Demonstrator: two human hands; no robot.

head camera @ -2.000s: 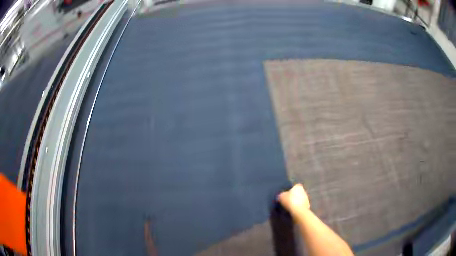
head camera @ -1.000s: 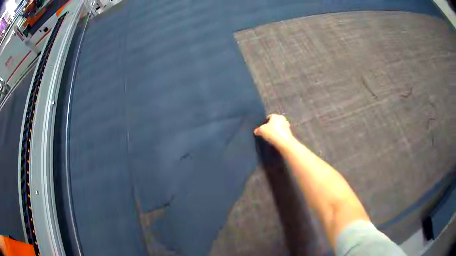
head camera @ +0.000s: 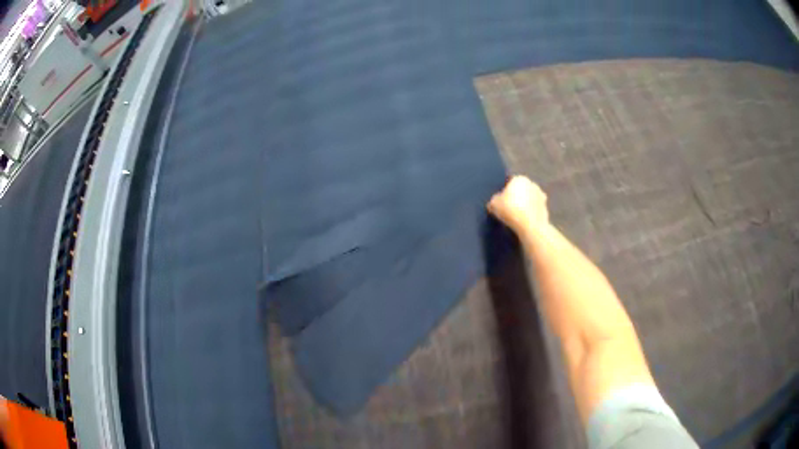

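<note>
My right hand (head camera: pixel 521 203) reaches in from the lower right, bare to the pale sleeve, and grips the right edge of a dark blue cut piece (head camera: pixel 394 320). The piece is partly lifted and creased, with its lower end angled over the bed. Its far part runs into the flat blue fabric sheet (head camera: pixel 368 114); the boundary is not clear. A dark band, shadow or fabric, runs down below the hand. My left hand is not in view.
Bare grey-brown cutting bed (head camera: pixel 648 237) shows at right and lower centre, with thin dark thread scraps (head camera: pixel 703 203). The silver gantry beam (head camera: pixel 101 263) with its black cable chain runs along the left. An orange box (head camera: pixel 33 427) is at lower left. White machines stand behind.
My right hand has moved forward over the bed along the fabric edge, still gripping. The near end of the fabric has lifted and folded, and more bare bed shows below it.
</note>
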